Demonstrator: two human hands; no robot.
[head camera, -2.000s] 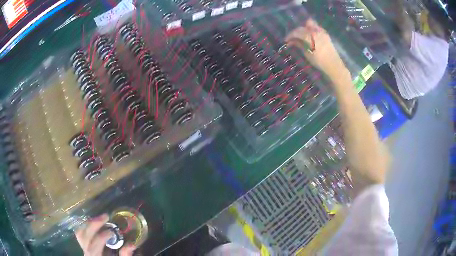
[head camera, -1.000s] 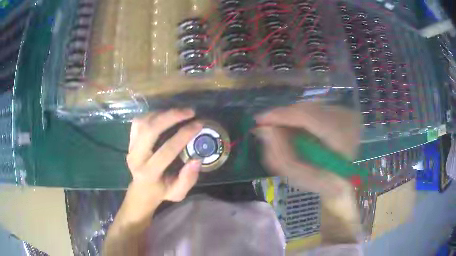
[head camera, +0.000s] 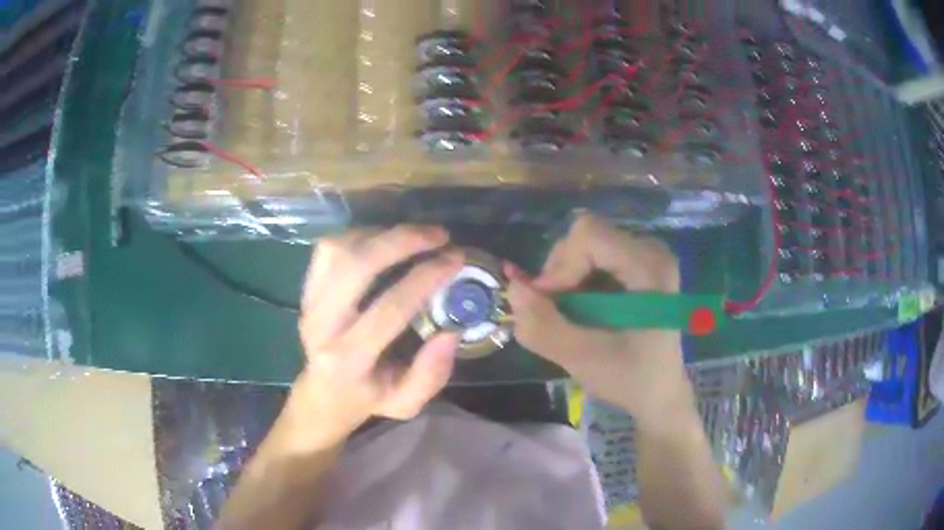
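A speaker driver (head camera: 469, 303) with a silver-white ring and dark blue centre sits in the gold-rimmed round fixture (head camera: 478, 349) near the bench's front edge. My left hand (head camera: 378, 326) grips the driver's left side between thumb and fingers. My right hand (head camera: 611, 321) holds the green test probe (head camera: 631, 310), its red-dotted rear end pointing right and a red wire trailing from it. The probe's front end is at the driver's right edge; my fingers partly cover it, and whether the tip touches cannot be told.
The main blister tray (head camera: 311, 197) lies just behind my hands, with tan empty rows and dark filled rows under red wires. The right-hand blister tray (head camera: 849, 285) stands beside it. A black cable (head camera: 228, 283) runs left of the fixture. Cardboard (head camera: 78, 430) lies below the bench edge.
The view has swung from the trays to the fixture. My right hand has come from the right tray, taken the green probe and moved left to the driver. My left hand stays on the driver.
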